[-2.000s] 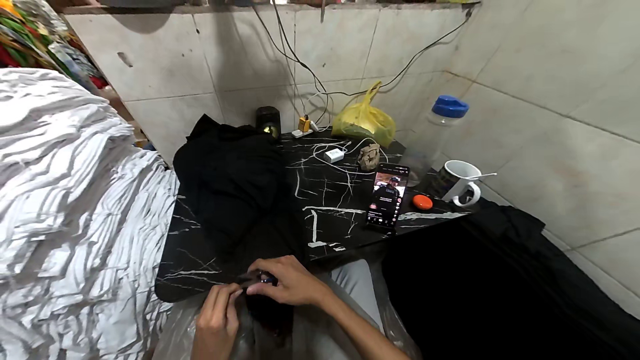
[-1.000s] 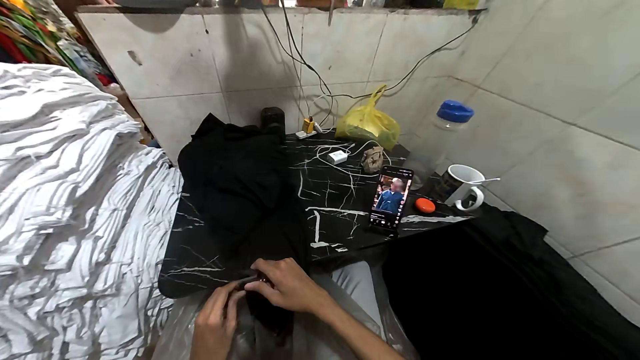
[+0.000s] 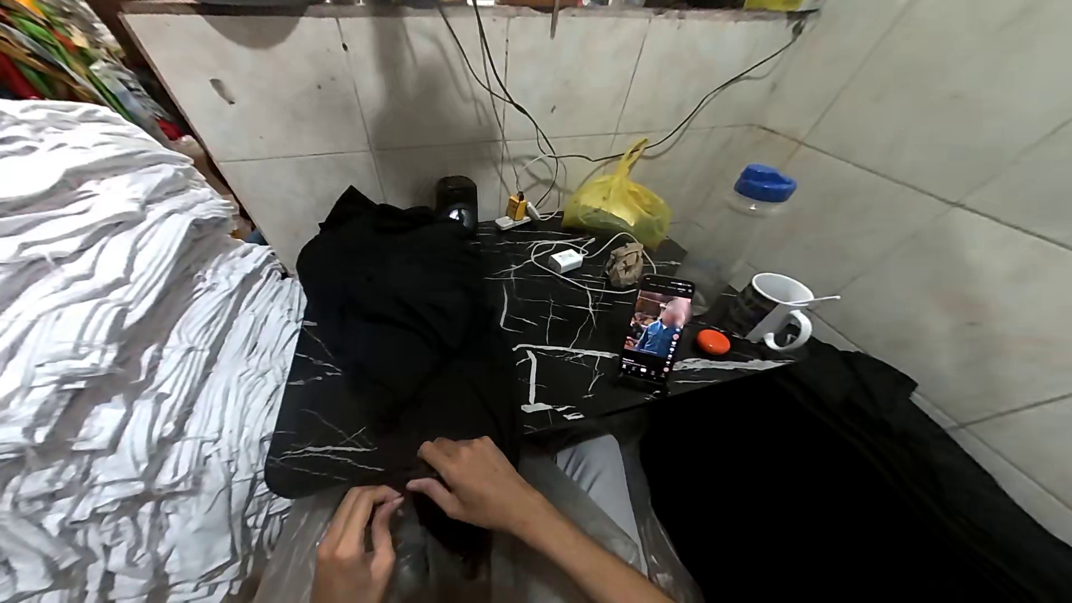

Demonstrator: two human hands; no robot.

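A black cloth garment [image 3: 394,285] lies bunched on the left part of the black marble-patterned table [image 3: 553,377], and part of it hangs over the front edge. My right hand [image 3: 477,481] is on this cloth at the edge, fingers bent, the thumb and fingertips near the fabric; whether it grips the cloth is unclear. Just left of it and lower, my left hand [image 3: 360,536] has curled fingers, with thumb and forefinger close together. Any thread or small item between its fingertips is too small to tell.
A tall pile of white cloth [image 3: 126,377] stands left. On the table are a lit smartphone [image 3: 657,331], an orange lid [image 3: 713,342], a mug [image 3: 775,310], a blue-lidded plastic jar [image 3: 762,188], a yellow plastic bag [image 3: 620,205] and a white charger [image 3: 566,260]. Black cloth [image 3: 804,486] lies right.
My hands, touching or nearly so at a small dark item in the earlier frames, are now slightly apart, and that item no longer shows. The picture on the phone screen differs from two seconds ago.
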